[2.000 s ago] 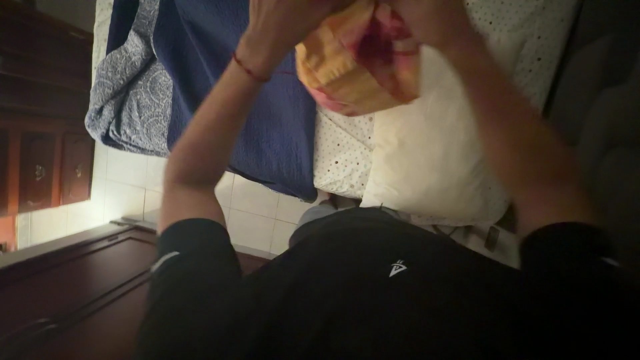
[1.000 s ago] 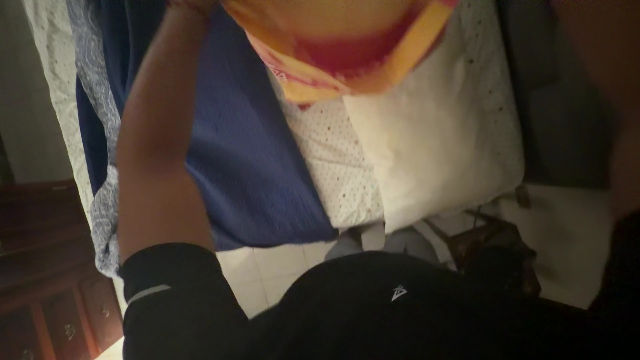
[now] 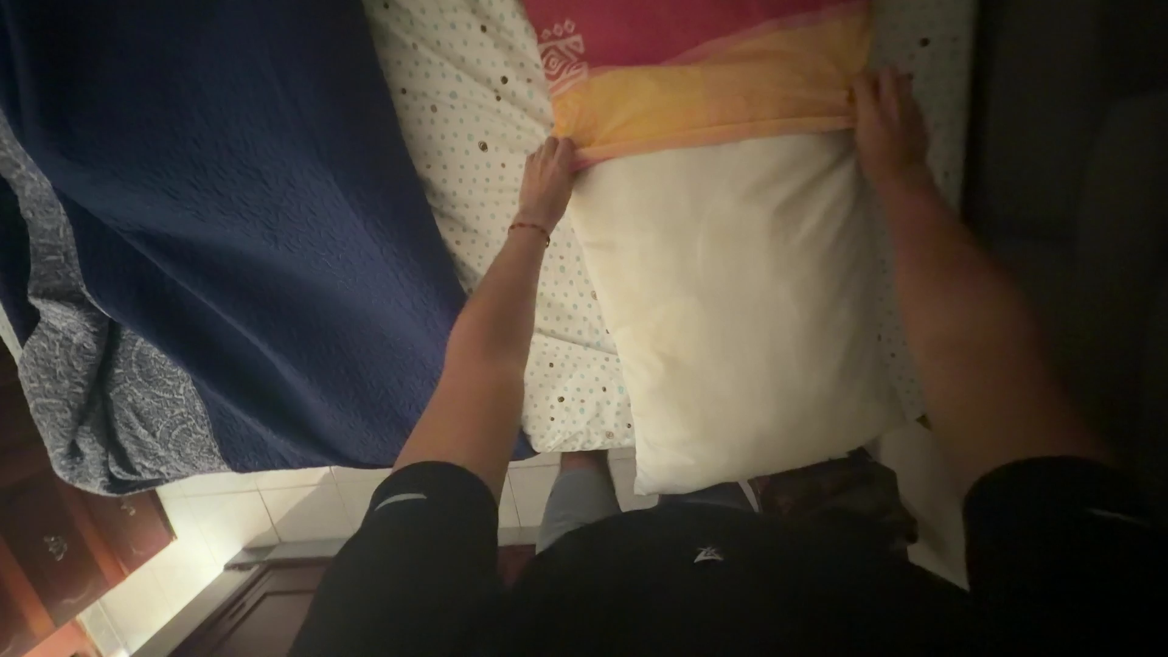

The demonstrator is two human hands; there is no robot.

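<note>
A cream-white pillow (image 3: 739, 310) lies on a bed, its near end reaching past the mattress edge. Its far part is inside a yellow and magenta pillowcase (image 3: 712, 100) with a white printed motif, and the top of the case runs out of view. My left hand (image 3: 547, 178) grips the case's open hem at its left corner. My right hand (image 3: 890, 123) grips the hem at its right corner. Both sets of fingers are partly hidden in the fabric. A thin red bracelet circles my left wrist.
Under the pillow is a white dotted sheet (image 3: 570, 365). A navy quilt (image 3: 255, 255) and a grey patterned cloth (image 3: 137, 411) drape over the bed on the left. Wooden drawers (image 3: 64, 538) stand at the lower left. A dark bag-like item (image 3: 839, 497) is below the pillow.
The pillowcase was bunched up in my hands above the pillow; now it is spread over the pillow's far part. My right hand, out of view one second ago, is at the case's right corner.
</note>
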